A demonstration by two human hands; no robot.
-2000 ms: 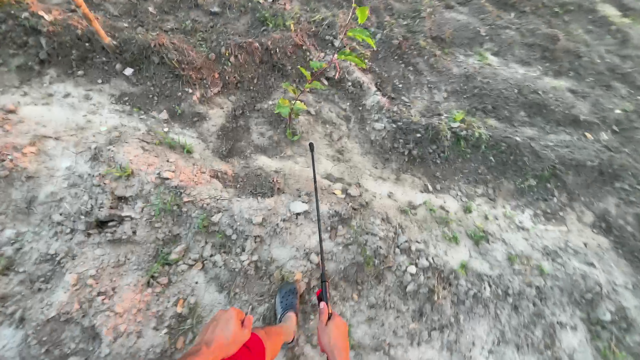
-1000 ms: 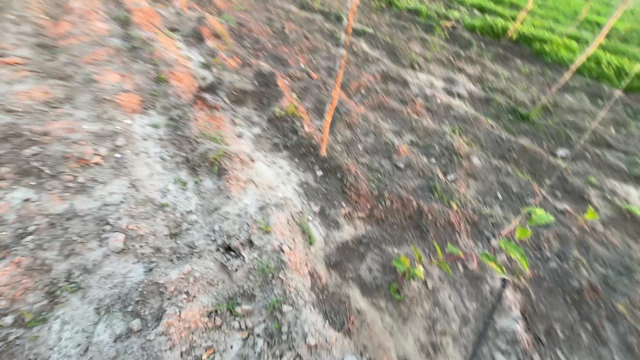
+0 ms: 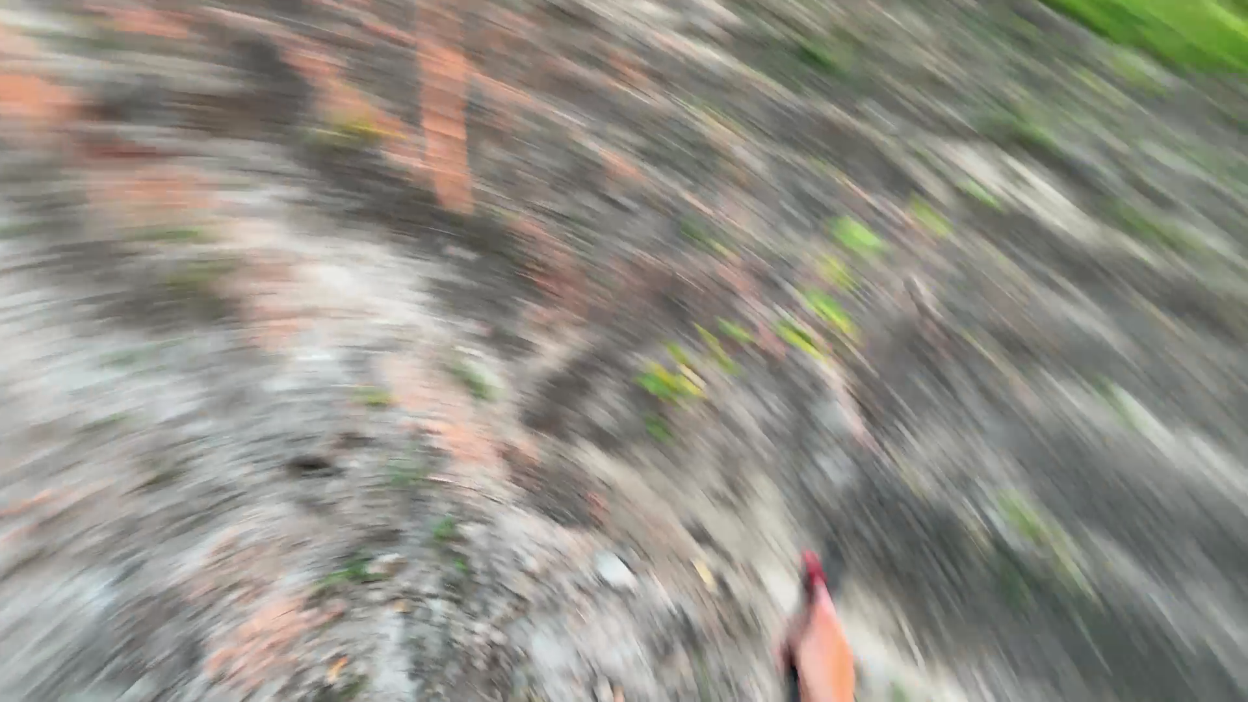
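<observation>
At the bottom right of the blurred head view is my right hand point(image 3: 824, 648), closed around a dark handle with a red part point(image 3: 812, 568) above the fingers. The long thin black wand seen earlier cannot be made out beyond it. A small leafy plant point(image 3: 673, 380) with green and yellowish leaves grows from the soil above and to the left of the hand. My left hand is out of view.
An orange-lit wooden stake point(image 3: 446, 117) stands in the soil at the upper left. Rough, stony ground point(image 3: 614, 570) with small weeds surrounds the plant. Dense green growth point(image 3: 1170, 29) lies at the top right corner.
Two seconds ago both hands showed at the bottom; one second ago neither did. Now only my right hand is back in view. The view has swung widely.
</observation>
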